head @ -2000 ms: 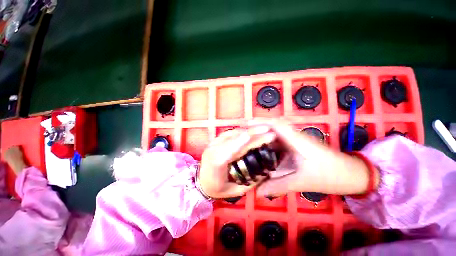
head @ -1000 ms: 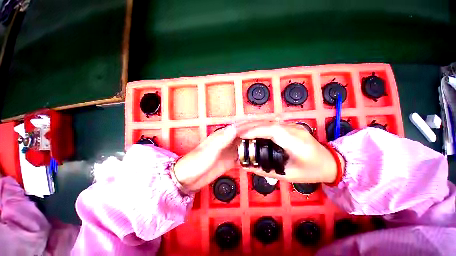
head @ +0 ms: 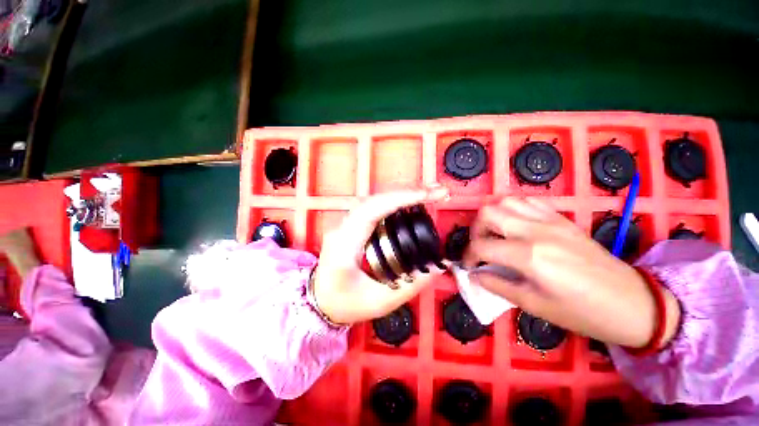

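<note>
My left hand (head: 354, 274) holds several stacked watch bodies (head: 404, 243) on edge above the tray, showing black and gold bands. My right hand (head: 553, 270) is just right of the stack, fingers bent, gripping a white cloth (head: 481, 299) that hangs below them. A dark disc shows at its fingertips; I cannot tell whether it is held or lies in the tray. The coral-red foam tray (head: 487, 200) lies below both hands. Round black watch bodies (head: 538, 163) sit in many pockets. A blue stick (head: 627, 213) lies across the right part of the tray.
Two top-row pockets near the left hold nothing. At left stands a red box (head: 140, 208) with white paper (head: 93, 270) and a blue item. Another person's hand (head: 21, 252) and pink sleeve are at the left edge. A white stick (head: 751, 229) lies at the right edge.
My hands have moved apart. The stack was between both hands and is now in my left hand. My right hand has moved right, with the white cloth now plainly showing.
</note>
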